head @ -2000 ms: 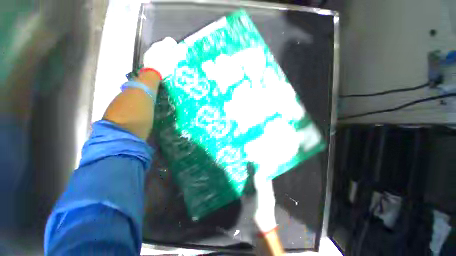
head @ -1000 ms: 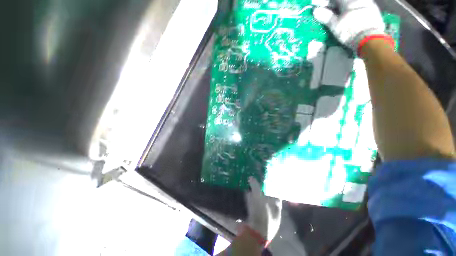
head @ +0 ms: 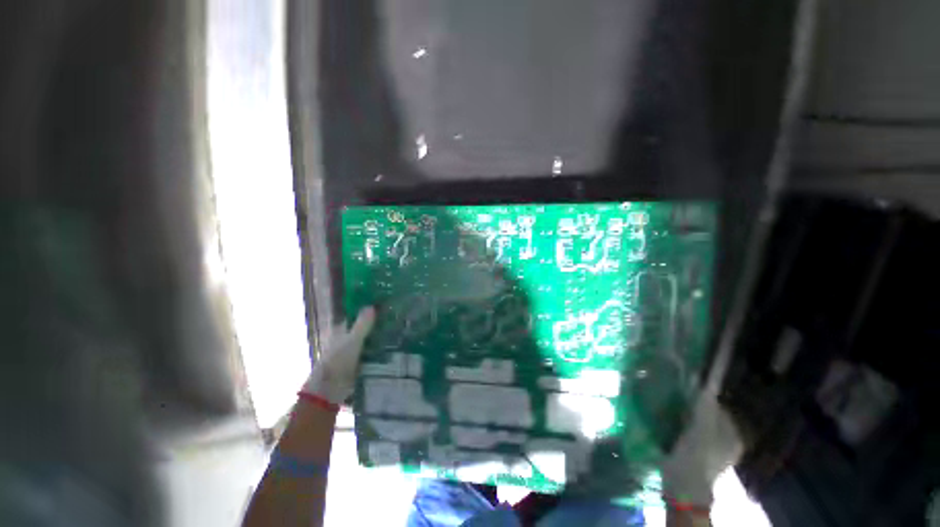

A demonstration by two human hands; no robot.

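Note:
A large green printed circuit board (head: 588, 299) with white outlined patterns and silver-white solder areas lies before me, its far edge over the dark work surface (head: 495, 190). My left hand (head: 345, 360), in a white-grey glove with a red cuff, grips the board's left edge, thumb on top. My right hand (head: 706, 448), gloved and partly blurred, holds the board's lower right edge. Fingers under the board are hidden. I cannot see a tool in either hand.
A bright white strip (head: 258, 206) runs along the left of the dark surface. Small shiny bits lie on the surface beyond the board. A dark area with pale scraps (head: 789, 350) is at the right. My blue clothing shows below the board.
The board has turned and now lies squarely across the view, nearer my body. My hands have moved to its left and right edges.

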